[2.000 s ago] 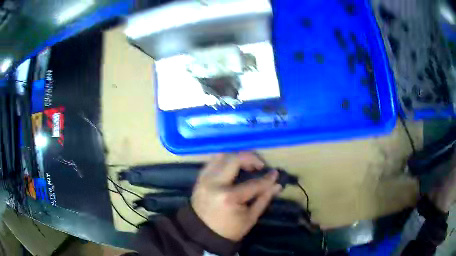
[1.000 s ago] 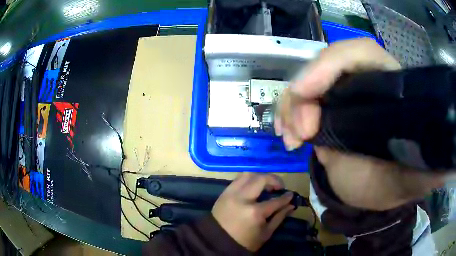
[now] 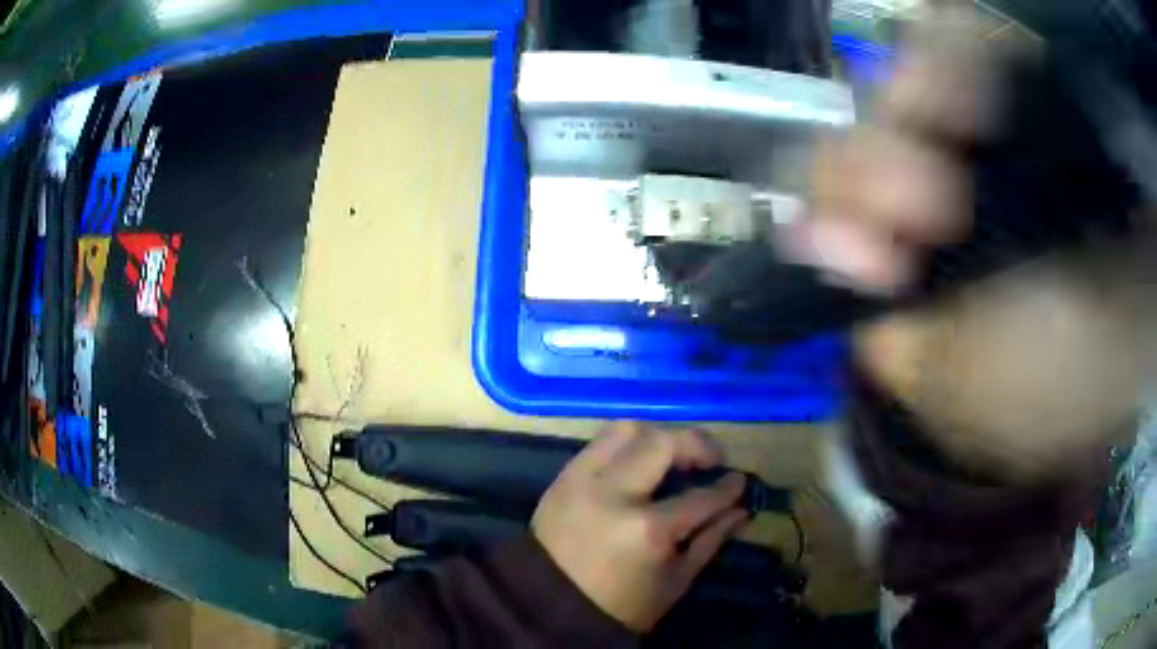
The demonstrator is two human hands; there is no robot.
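Note:
Several long black housings lie side by side on the tan board. My left hand (image 3: 641, 526) rests on the right part of the uppermost housing (image 3: 470, 463), fingers bent over it. My right hand (image 3: 907, 190) is blurred, above the right side of the screw feeder (image 3: 685, 102). It is closed around a thick black tool, which looks like the electric screwdriver (image 3: 1053, 159). The tool's front end is blurred near the feeder's silver pickup block (image 3: 695, 209); its bit cannot be made out.
The blue tray (image 3: 497, 317) holds the feeder. The tan board (image 3: 393, 241) lies under the housings. A glossy black printed sheet (image 3: 209, 190) is at left, with thin wires and more black strips (image 3: 51, 292). Clear plastic shows at the lower right edge.
My right hand came in from the right with the tool and is now slightly higher and further right than a second ago. My left hand stays on the uppermost housing.

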